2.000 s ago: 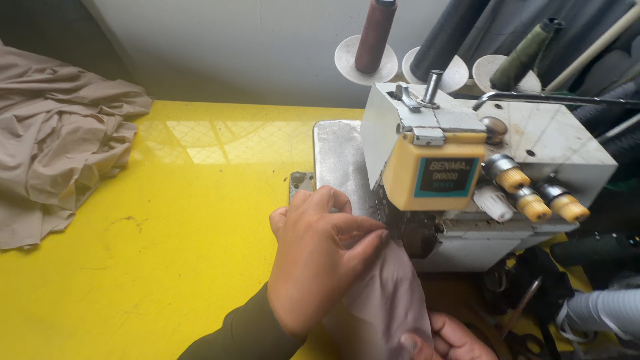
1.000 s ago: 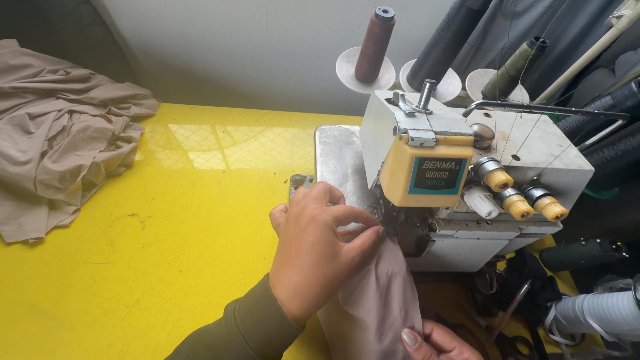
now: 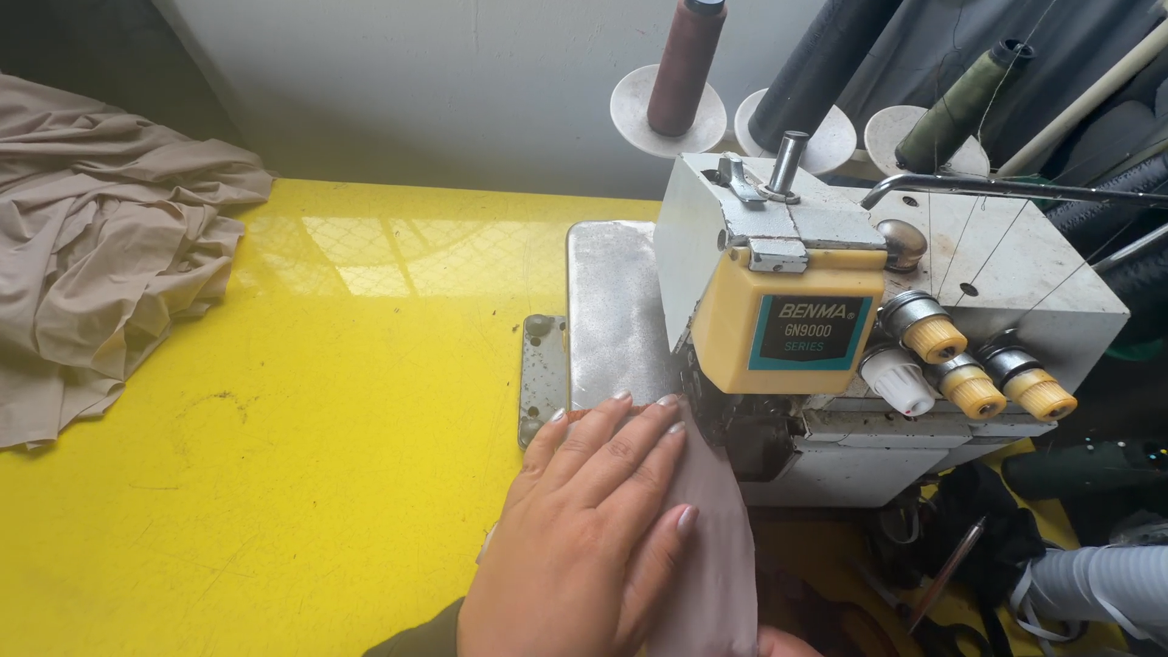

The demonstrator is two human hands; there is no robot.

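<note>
A Benma overlock sewing machine (image 3: pixel 803 274) stands on a yellow table. A strip of mauve-beige fabric (image 3: pixel 716 538) runs from beside its needle area down to the bottom edge of the view. My left hand (image 3: pixel 584 520) lies flat on the fabric, fingertips at the near end of the metal cloth plate (image 3: pixel 616 310), palm down. Of my right hand (image 3: pixel 785 643) only a small part shows at the bottom edge, against the fabric's right side; its grip is hidden. The needle and presser foot cannot be made out.
Crumpled beige fabric (image 3: pixel 119 246) lies at the left of the table (image 3: pixel 347 438). Behind the machine stand brown (image 3: pixel 684 73), dark and green (image 3: pixel 958 105) thread cones. A pen (image 3: pixel 949 570), dark cloth and a roll of white elastic (image 3: pixel 1095 584) lie at the lower right.
My left hand has gone from bent, pinching fingers to lying flat with fingers extended on the fabric. My right hand has moved down, mostly out of view.
</note>
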